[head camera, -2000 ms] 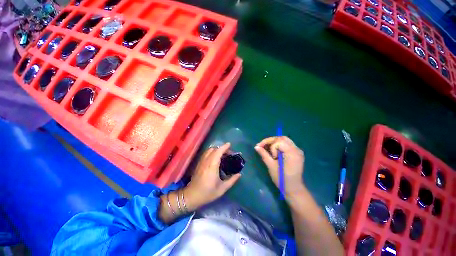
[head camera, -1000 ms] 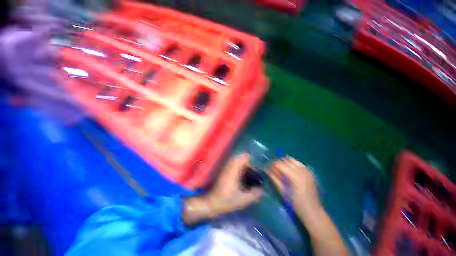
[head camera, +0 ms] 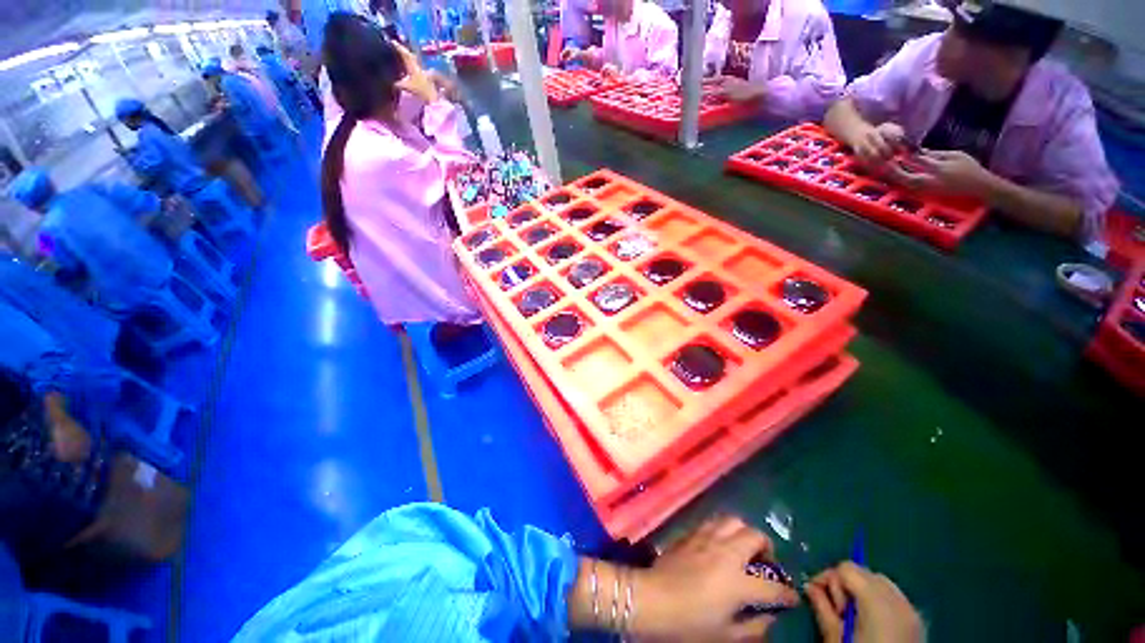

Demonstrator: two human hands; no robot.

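Note:
My left hand (head camera: 703, 588) is at the bottom edge, shut on a dark watch head (head camera: 766, 588) held between thumb and fingers. My right hand (head camera: 879, 608) is just right of it, cut off by the bottom edge, with its fingertips close to the watch head. It holds a thin blue tool (head camera: 851, 615) that stands up past the fingers. A whitish scrap of film (head camera: 780, 524) lies just beyond my hands. Stacked red-orange foam trays (head camera: 672, 440) stand ahead to the left; dark discs fill many pockets of the top tray, and some pockets are empty.
A person in pink (head camera: 389, 201) sits beyond the stack at left. Across the dark green bench (head camera: 929, 415) another person in pink (head camera: 1005, 113) works over a filled red tray (head camera: 753, 161). A pale ring (head camera: 1084, 279) lies at the right. A post (head camera: 692, 75) stands behind. Workers in blue sit at far left.
The view has swung up and left, so the hall and other workers now show. My hands sit lower in the picture, still holding the watch head and blue tool. The right tray has left the view.

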